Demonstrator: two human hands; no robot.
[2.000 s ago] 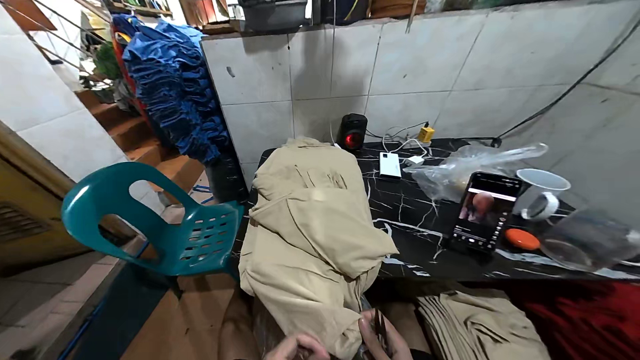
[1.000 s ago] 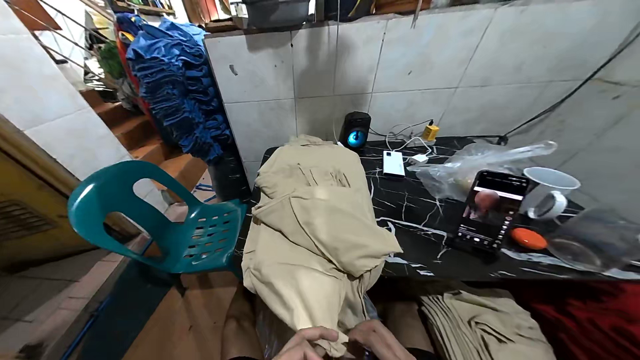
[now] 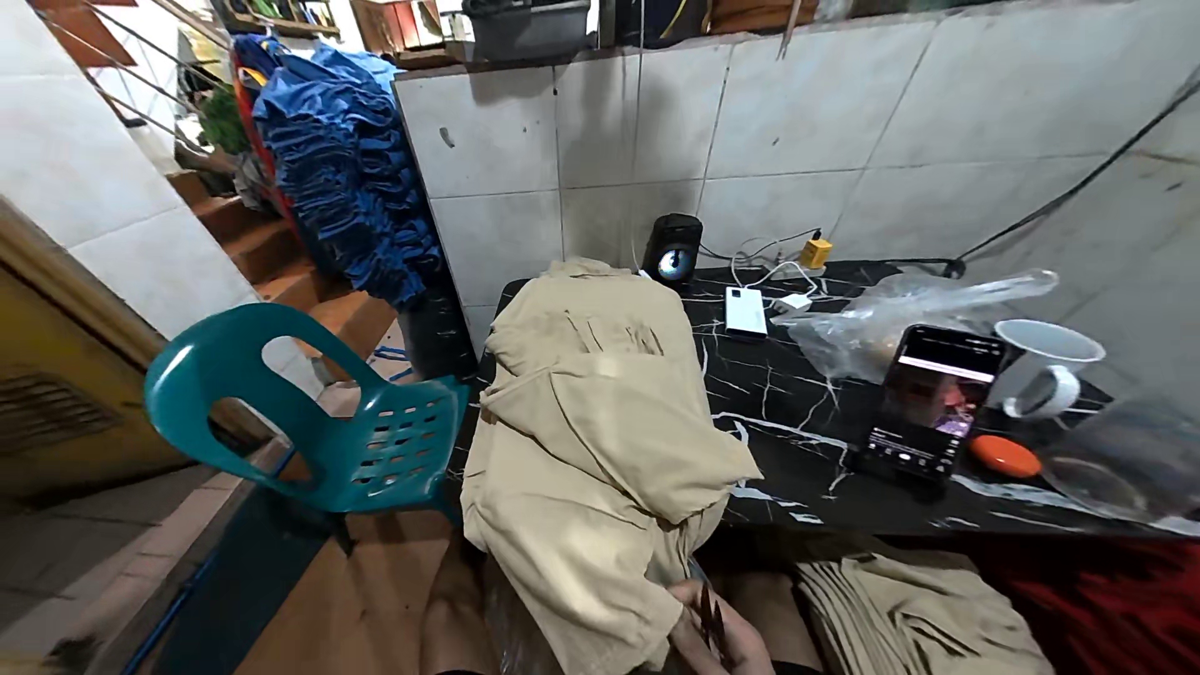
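Note:
Khaki cloth garments (image 3: 600, 441) lie heaped over the table's left part and hang down over its front edge toward my lap. At the bottom of the view, my right hand (image 3: 717, 637) is at the hanging cloth's lower edge, with a small dark pointed tool, perhaps thread snips (image 3: 712, 619), in it. The fingers touch the cloth. My left hand is out of sight, perhaps beneath the cloth. Folded khaki garments (image 3: 923, 609) are stacked to the right of my right hand.
A green plastic chair (image 3: 281, 403) stands left of the black marble-patterned table (image 3: 778, 394). On the table are a speaker (image 3: 675, 248), a white power bank (image 3: 745, 311), a plastic bag (image 3: 891, 319), a propped phone (image 3: 933, 403), a white mug (image 3: 1041, 366), an orange lid (image 3: 1005, 457) and a clear container (image 3: 1125, 459).
A second ago both hands were at the cloth's lower edge; now only the right shows. The hanging cloth reaches lower. The speaker's light went from red to blue to white.

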